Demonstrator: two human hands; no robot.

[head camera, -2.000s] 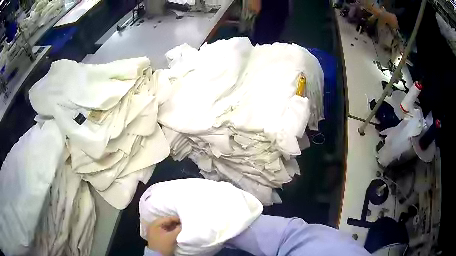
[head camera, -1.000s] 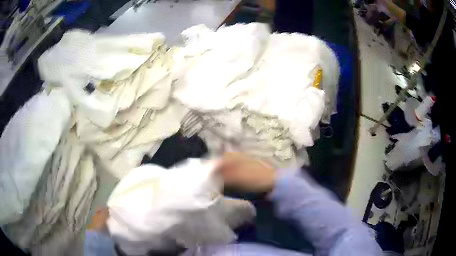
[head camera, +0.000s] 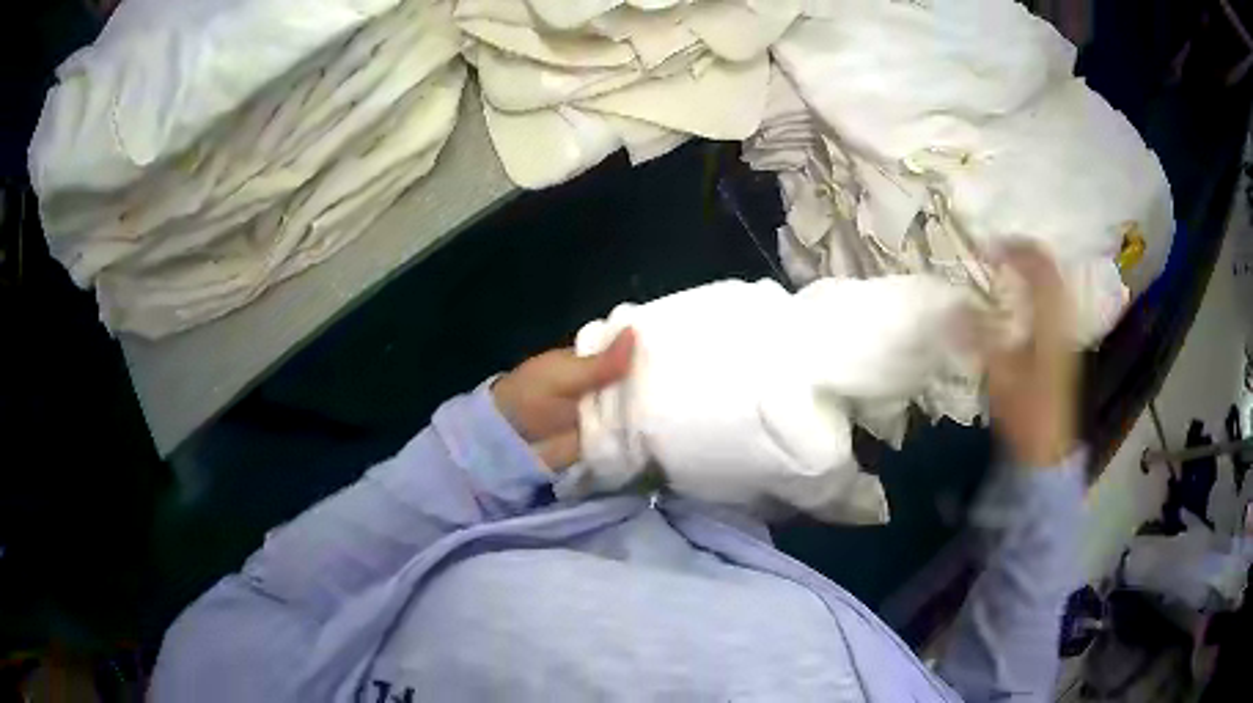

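Observation:
A white part-sewn garment (head camera: 742, 385) is stretched between my hands in front of my chest. My left hand (head camera: 557, 398) grips its left end, with the thumb on top and the fingers behind the cloth. My right hand (head camera: 1028, 343) is blurred at the garment's right end, beside the heap; the cloth there seems pinched in the fingers, which are partly unclear. The unsorted heap (head camera: 962, 83) of white pieces lies at the upper right, with ruffled lower edges. A small yellow item (head camera: 1131, 247) shows at its outer edge.
The neat stack (head camera: 261, 165) of layered cream pieces lies on the grey tabletop (head camera: 330, 289) at the upper left. A loosely overlapped pile (head camera: 618, 69) is at the top centre. Dark green floor shows between table and body. A machine bench (head camera: 1195, 343) runs along the right edge.
The view has tilted down and turned, so my shirt front shows. The bunched garment is now stretched between both hands, and my right hand has moved out toward the heap.

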